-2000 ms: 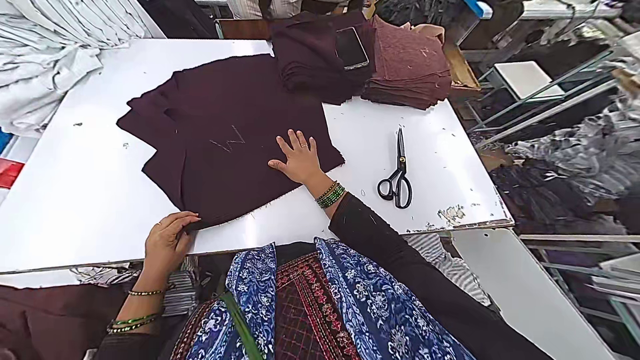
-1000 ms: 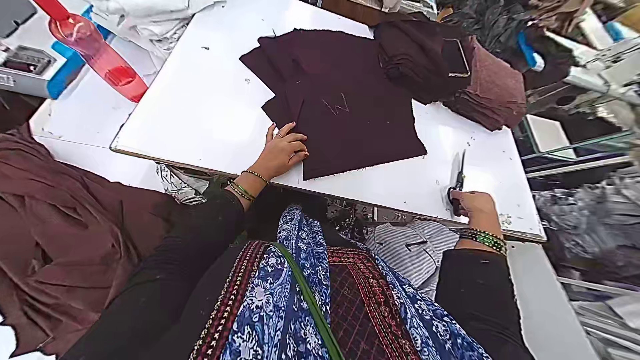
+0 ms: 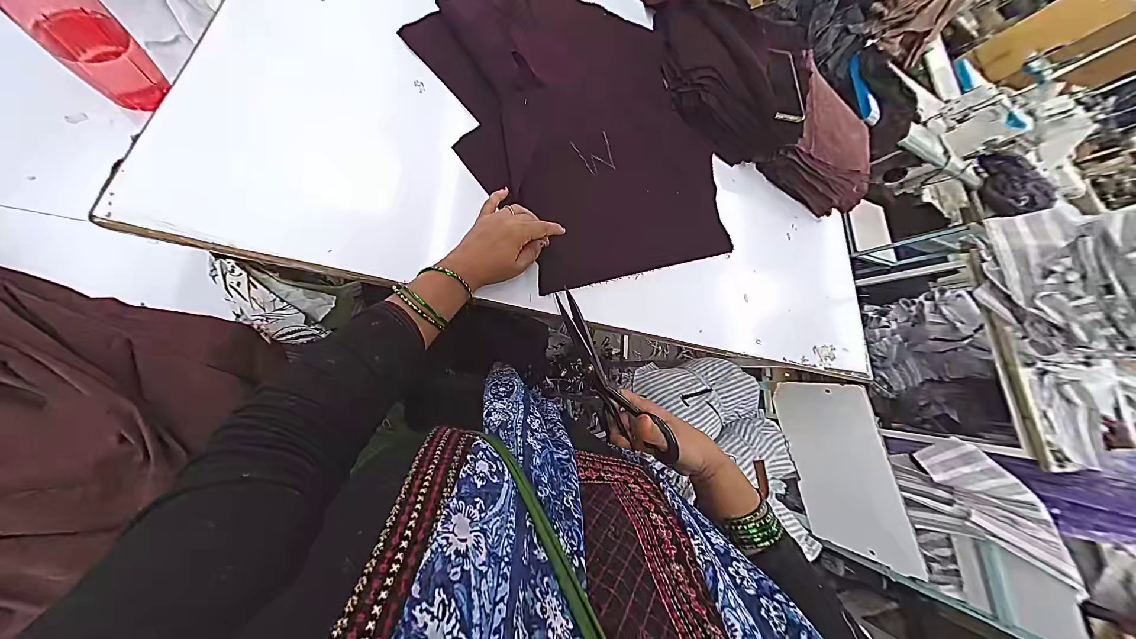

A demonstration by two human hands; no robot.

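Note:
Dark maroon cut fabric pieces [image 3: 621, 204] lie flat on the white tabletop [image 3: 293, 133], with a chalk mark on top. My left hand [image 3: 510, 240] rests at their lower left edge, thumb and forefinger on the cloth; whether it pinches the cloth I cannot tell. My right hand [image 3: 661, 435] grips the handles of black fabric scissors [image 3: 590, 355] in front of the table. Their blades are slightly apart, with the tips close to the fabric's lower corner.
Folded dark fabric [image 3: 728, 80] and a lighter maroon stack [image 3: 821, 151] lie at the table's far right, a phone-like object [image 3: 786, 84] on top. A red transparent bottle [image 3: 98, 49] is at upper left. Brown cloth [image 3: 115, 426] spreads at left; striped cloth [image 3: 701, 395] sits below the table edge.
The scissors lay on the table at the right two seconds ago; my right hand took hold of them and has brought them left to the fabric's lower corner. The view has shifted.

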